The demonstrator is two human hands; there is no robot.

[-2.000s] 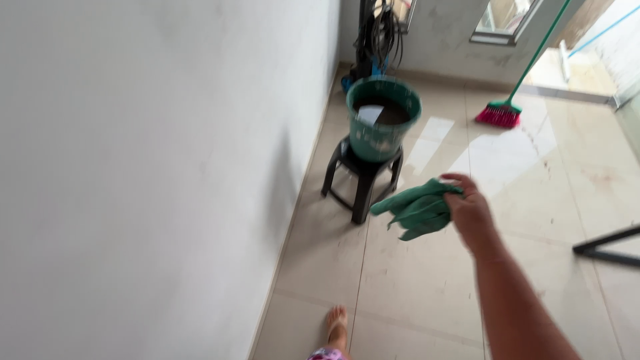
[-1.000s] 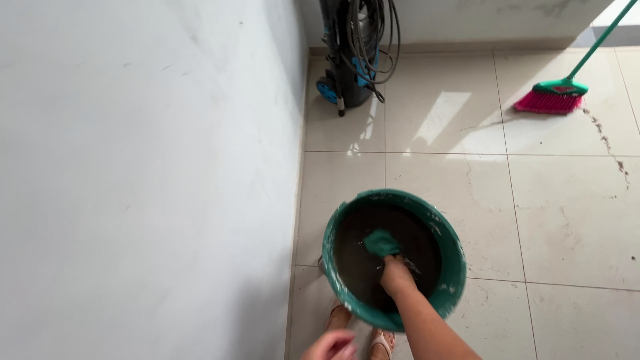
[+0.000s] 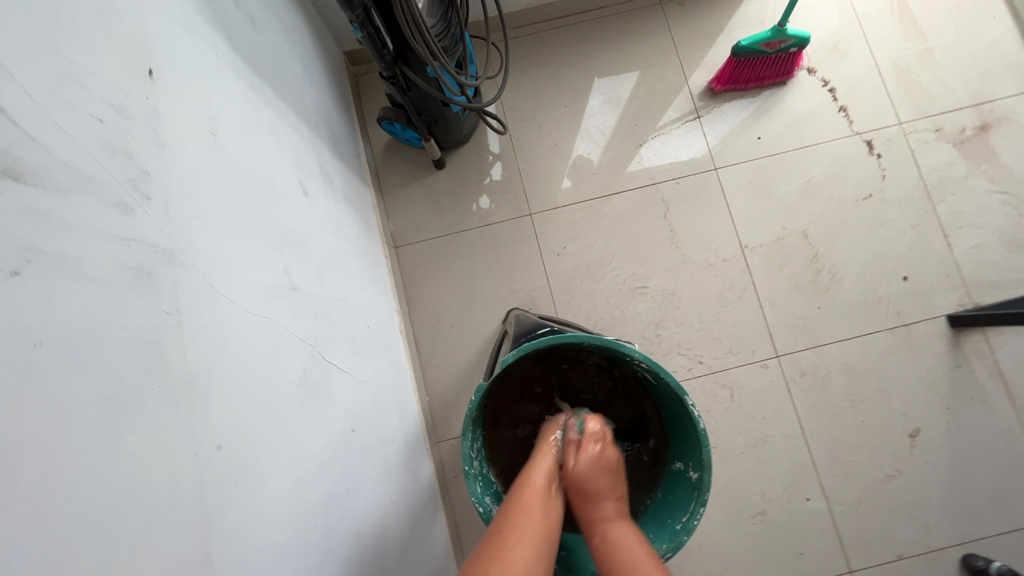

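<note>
A green plastic bucket (image 3: 694,472) with pale splatters holds dark, murky water (image 3: 576,376). It stands on a black plastic stool (image 3: 524,324), most of which is hidden beneath it. My left hand (image 3: 552,440) and my right hand (image 3: 594,460) are pressed together inside the bucket, at the water. Both are closed around a wet green cloth (image 3: 578,424), of which only small bits show between the fingers.
A grubby white wall (image 3: 200,280) runs along the left. At the back stands a black and blue pressure washer (image 3: 440,88) with a coiled hose. A broom (image 3: 760,64) with magenta bristles rests on the tiled floor (image 3: 864,400). A black leg (image 3: 988,312) juts in at right.
The cloth was held over the floor by my right hand, then dipped in the bucket. My left hand has since come in beside the right one, around the cloth.
</note>
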